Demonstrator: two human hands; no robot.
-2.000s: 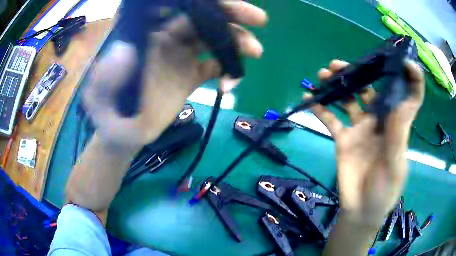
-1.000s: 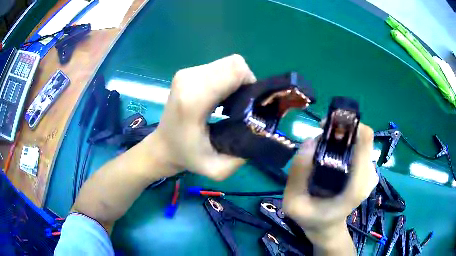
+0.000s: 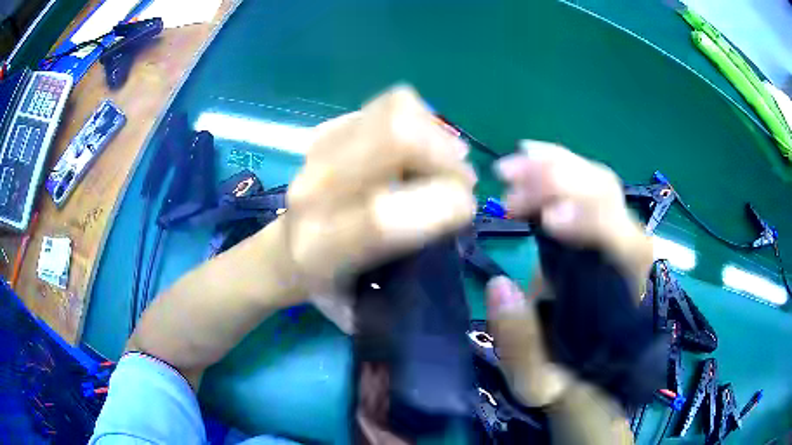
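My left hand [image 3: 382, 200], blurred, is closed around a black battery clamp [image 3: 417, 330] whose body points down towards the near edge, with a copper-coloured part at its lower left. My right hand [image 3: 564, 200], also blurred, holds a second black clamp [image 3: 595, 313] beside it, to the right. A blue plug [image 3: 495, 208] shows between the hands. A thin cord with a red stretch shows above them. The hands and clamps hide part of the pile of black clamps [image 3: 486, 395] on the green surface.
More black clamps [image 3: 682, 304] lie at the right, others [image 3: 234, 200] at the left. A pale keypad device [image 3: 33, 130], a patterned oblong [image 3: 87, 152] and a white card [image 3: 55, 262] are on the wooden table [image 3: 130, 130]. Bright green lengths [image 3: 738, 83] lie at the far right. A blue crate edge shows lower left.
The two clamps, held jaws up with copper showing a second ago, have turned to point downwards. My left hand has moved above its clamp; my right hand has moved up.
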